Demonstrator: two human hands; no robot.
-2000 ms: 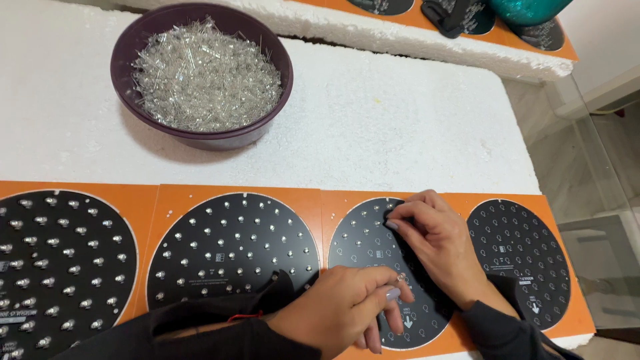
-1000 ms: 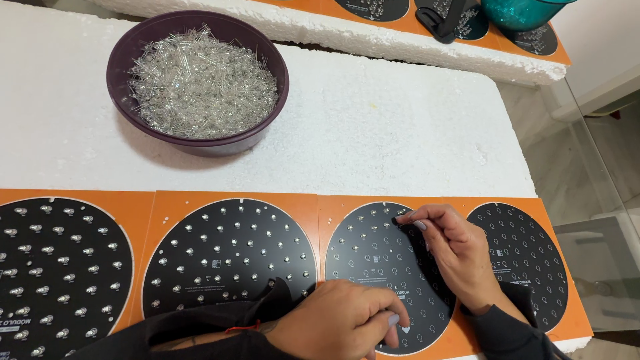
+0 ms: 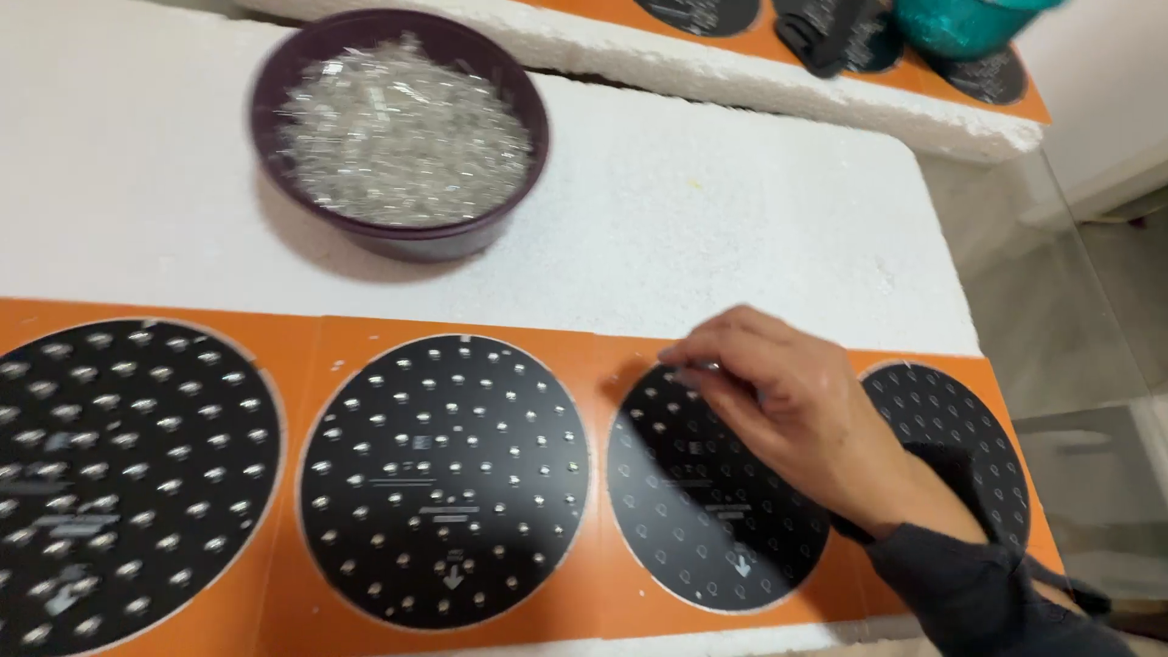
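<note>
My right hand (image 3: 785, 411) reaches in from the lower right over the third round black board (image 3: 693, 547), its fingertips close together at the board's upper edge. Whether a small part is between them cannot be told. A few clear LEDs (image 3: 650, 392) stand in that board's upper left; its lower part shows bare printed outlines. The second round black board (image 3: 447, 538) and the one at far left (image 3: 182, 456) carry many LEDs. A purple plastic bowl (image 3: 429, 239) heaped with clear LEDs with wire leads (image 3: 401, 137) sits on white foam. My left hand is out of view.
The fourth round black board (image 3: 967, 420), partly behind my forearm, shows printed outlines. All four lie on orange panels (image 3: 593, 547) along the foam slab (image 3: 730, 228). Behind are another foam strip with similar boards (image 3: 703, 14), a black object (image 3: 821, 36) and a teal bowl (image 3: 958, 27).
My left hand, over the third board in the earlier frames, has left the view. My right hand stays near that board's upper edge.
</note>
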